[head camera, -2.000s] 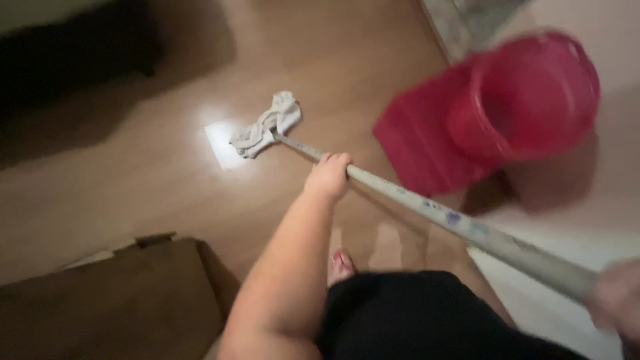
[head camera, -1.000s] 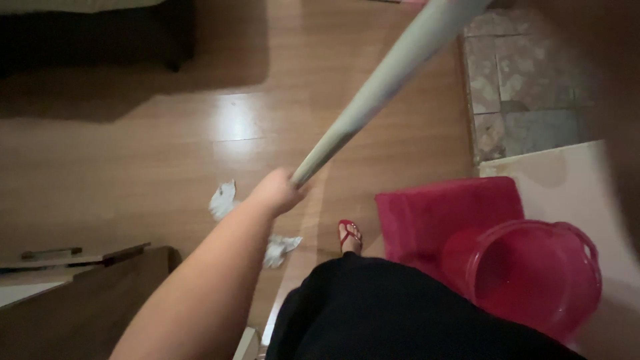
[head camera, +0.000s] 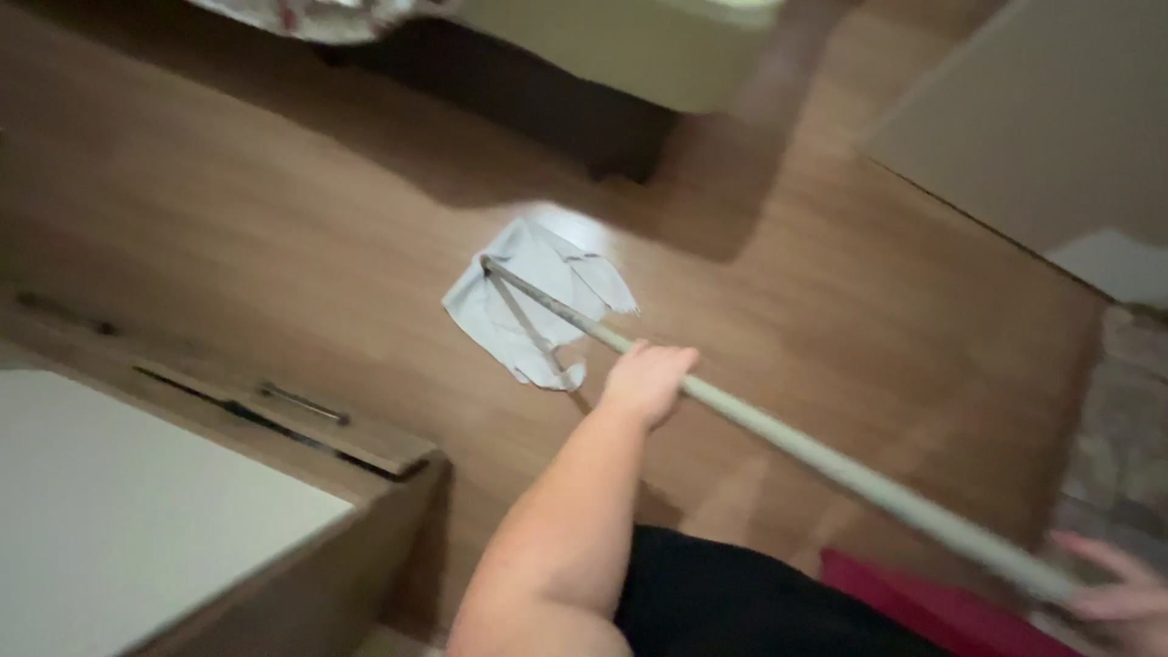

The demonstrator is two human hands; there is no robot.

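Note:
My left hand (head camera: 650, 381) is closed around the lower part of a long pale pole (head camera: 839, 467), which slants from the lower right to the floor. At the pole's upper end, near the right edge, is my right hand (head camera: 1118, 584); its fingers are partly spread and blurred, with the pole against the palm side. The pole's far tip rests on a whitish cloth (head camera: 547, 292), spread with folds on the wood-look floor. What lies under the cloth at the tip is hidden.
A low dark-based bed or sofa (head camera: 547, 91) stands beyond the cloth. At lower left is a wooden drawer unit (head camera: 365, 438) with a white top and metal handles. Part of a red plastic object (head camera: 912, 598) shows at the bottom right. A pale panel (head camera: 1049, 128) is at upper right, with patterned tiles (head camera: 1118, 420) below.
The cloth was bunched in the earlier frames and now lies spread out under the pole's tip. The pole has swung from upright-leaning to a low slant. The view has shifted, leaving the red bucket out of sight.

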